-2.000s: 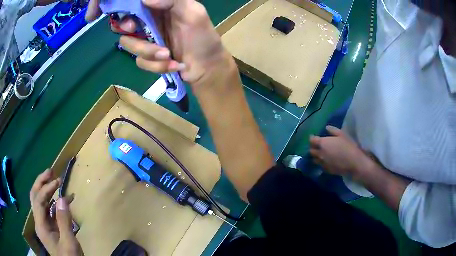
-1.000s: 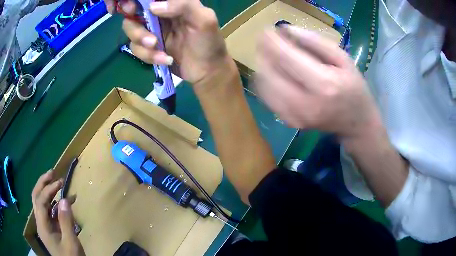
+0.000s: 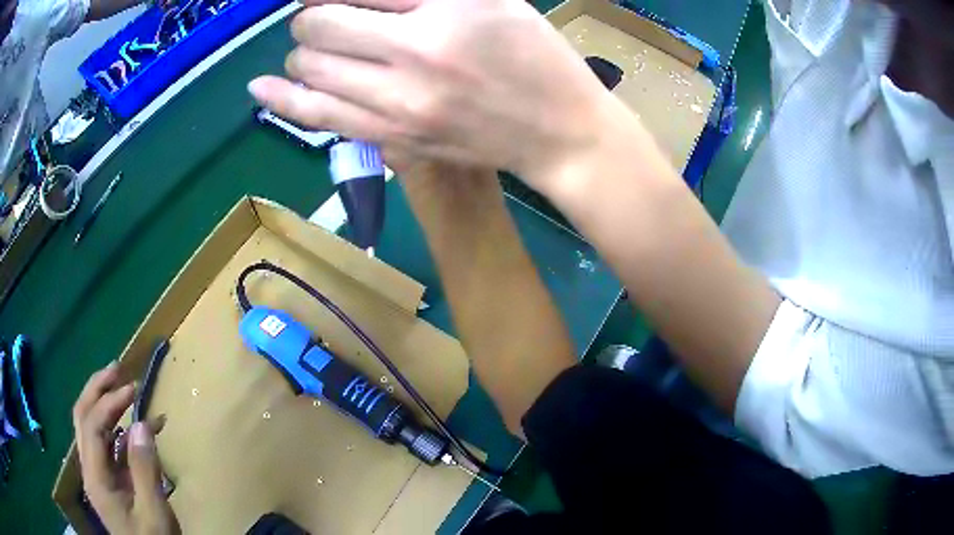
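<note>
A lavender-blue shell [image 3: 357, 159] with a black tapered end cap [image 3: 363, 212] shows at upper centre, pointing down; hands cover the rest. My right hand [image 3: 434, 178] is almost wholly hidden behind another person's hand; only its wrist side shows, so its grip cannot be seen. My left hand [image 3: 123, 460] is at the lower left of the cardboard box [image 3: 241, 439], fingers curled around the lower end of a slim black strip [image 3: 153, 378]. A small dark and shiny part shows among these fingers. A blue electric screwdriver [image 3: 340, 381] lies in the box.
Another person's hand [image 3: 450, 84] reaches in from the right, its forearm crossing above mine. A second cardboard box [image 3: 654, 73] holds a black block [image 3: 604, 71] and small screws. A blue bin [image 3: 136, 63] is upper left. A black block [image 3: 277, 525] is at the bottom edge.
The other person's hand has moved left and up over my right hand and the shell. The shell's lavender body, visible in my fingers before, is now mostly covered. My left hand stays at the strip.
</note>
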